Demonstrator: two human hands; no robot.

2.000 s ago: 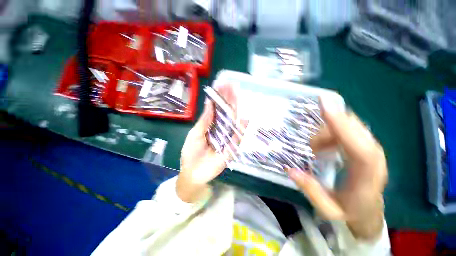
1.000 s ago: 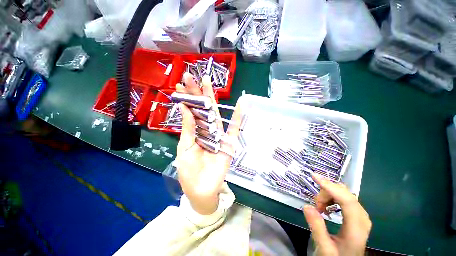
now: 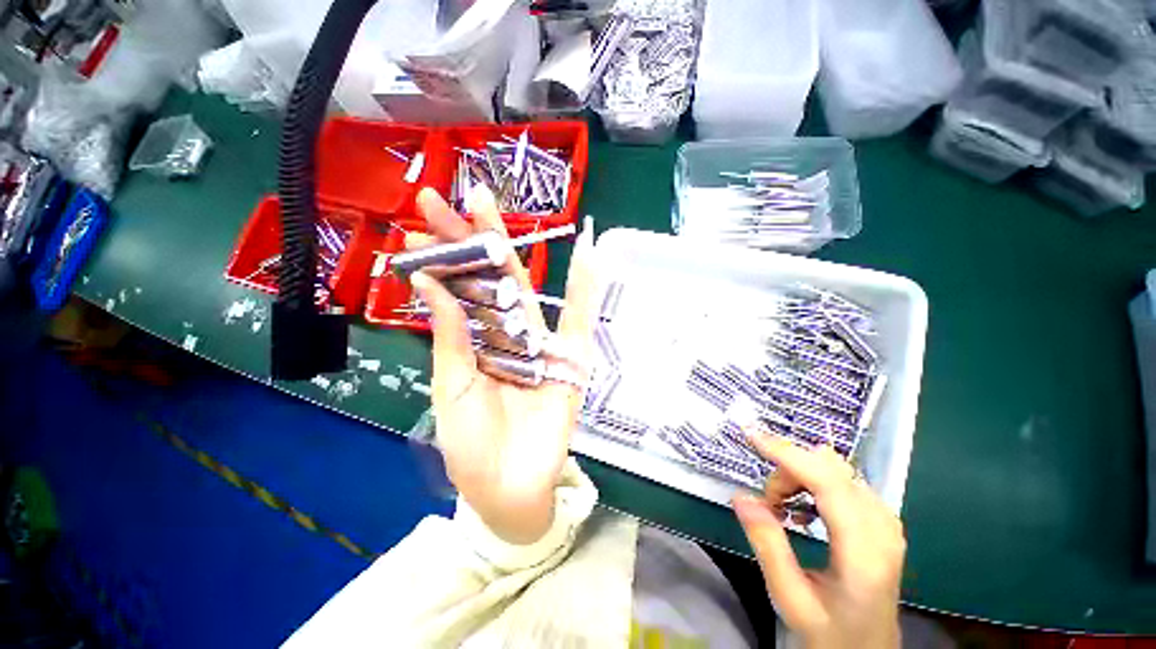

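Observation:
My left hand (image 3: 507, 418) is palm up, left of the white tray's middle, and holds several metal pins (image 3: 459, 257) side by side across its fingers, thin stems pointing right. My right hand (image 3: 824, 526) is over the near right edge of the white tray (image 3: 906, 380), with thumb and forefinger apart; no pin shows clearly between them. Many loose pins (image 3: 811, 380) lie on the right side of the tray, and several more lie along its left side, partly hidden by my left hand. A clear plastic box (image 3: 843, 190) beyond the tray holds pins in rows.
Red bins (image 3: 380, 171) with metal parts stand behind my left hand. A black flexible arm (image 3: 298, 190) hangs at the left. Clear boxes (image 3: 758, 70) and stacked containers (image 3: 1033, 95) line the far side. A small blue bin (image 3: 64, 247) is far left. White scraps lie near the bench edge.
The view has shifted slightly. My left hand still holds the pins, with the top pin's stem now tilted upward. My right hand has moved slightly left over the tray's near edge.

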